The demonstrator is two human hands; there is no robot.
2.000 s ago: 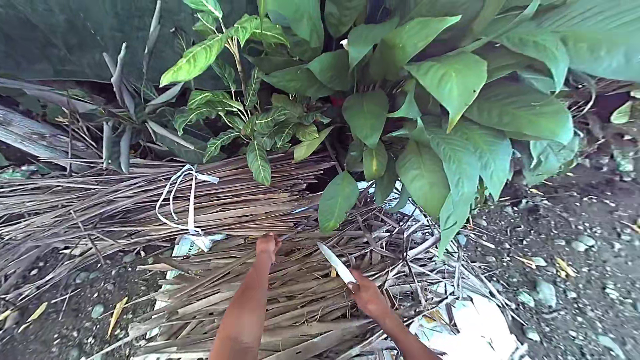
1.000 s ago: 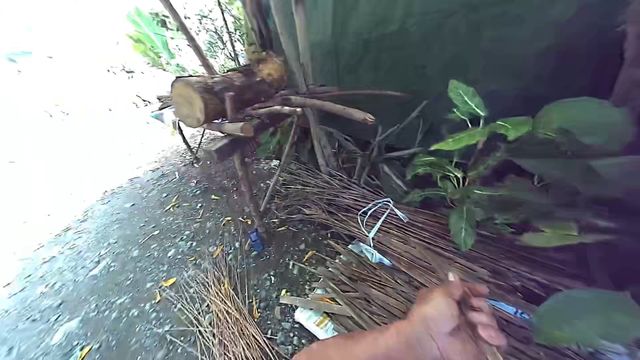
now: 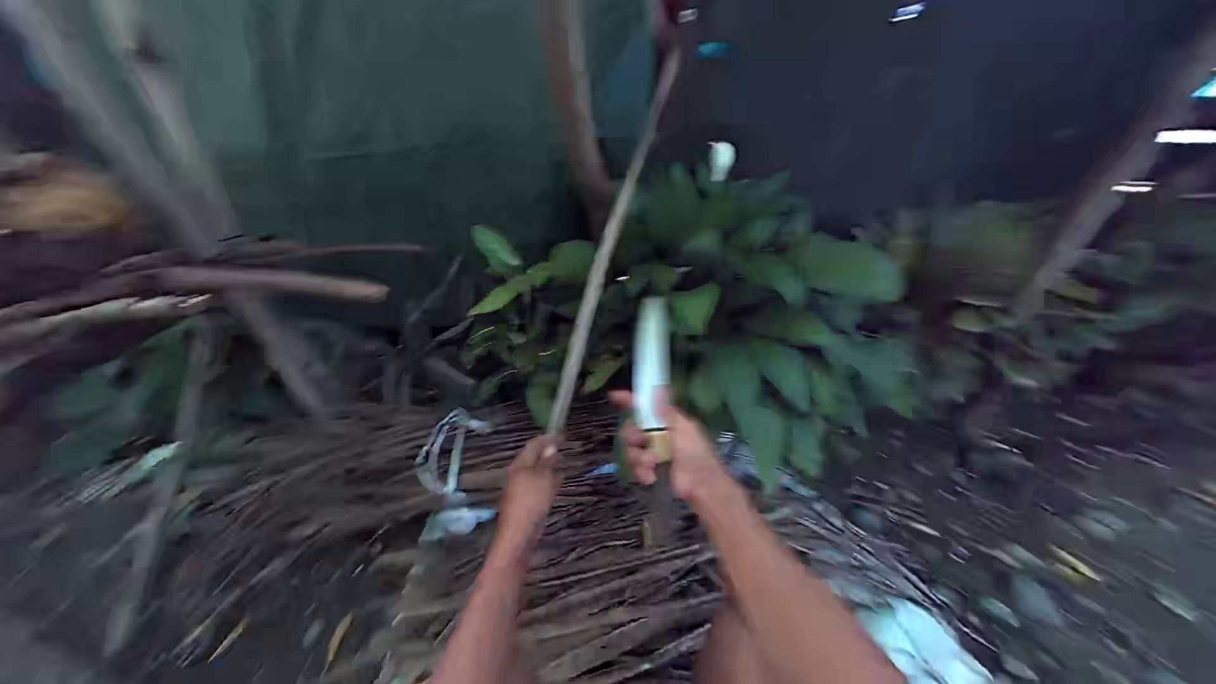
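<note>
My left hand (image 3: 532,475) grips the lower end of a long thin stalk (image 3: 608,228), which rises up and slightly right past the leaves. To its right, my right hand (image 3: 670,446) is closed around the handle of a knife (image 3: 652,366), its pale blade pointing up. Both hands are above a pile of dry brown stalks (image 3: 608,589). A white tie strap (image 3: 446,456) lies on the stalks left of my left hand. The picture is blurred by motion.
Broad-leaved green plants (image 3: 788,351) grow behind the pile, before a dark green sheet (image 3: 380,161). Branches (image 3: 275,281) jut in from the left. A pale crumpled plastic sheet (image 3: 917,641) lies at the lower right, near stones and fallen leaves.
The view has swung widely left and back right. A long stalk now stands up from my left hand. The knife blade, which slanted up-left two seconds ago, now points nearly straight up.
</note>
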